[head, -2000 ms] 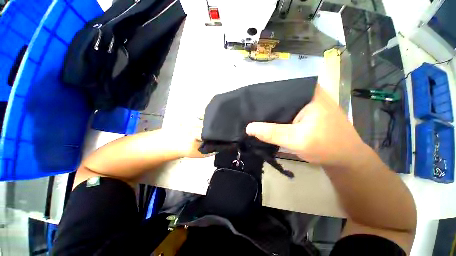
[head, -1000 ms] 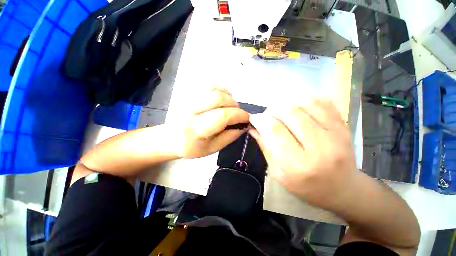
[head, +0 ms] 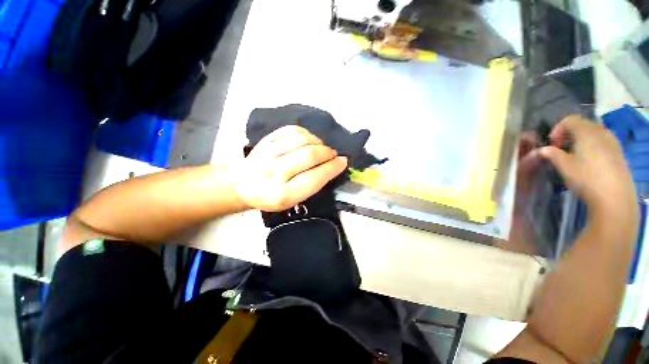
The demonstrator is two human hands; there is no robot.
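The black strap piece (head: 302,245) lies at the table's front edge, its rounded pocket end towards me. A small metal ring (head: 299,210) shows above the pocket's curved zipper. My left hand (head: 292,169) is shut on the strap's folded upper part, with black fabric sticking out behind and to the right of the fingers. My right hand (head: 583,153) is at the far right, over the dark glossy surface. A small dark thing, probably the thread snips (head: 546,134), shows at its fingertips; the fingers partly hide it and the grip is unclear.
The sewing machine's head (head: 366,13) and brassy clamp (head: 395,41) are at the top. Yellow tape (head: 491,142) frames the pale plate. A large blue tote (head: 43,142) and stacked black straps (head: 142,64) are at left. A blue parts bin (head: 630,128) is at right.
My right hand has left the strap and moved far right to where the snips lay. My left hand still holds the fabric. The view has shifted, and the machine head sits higher in it.
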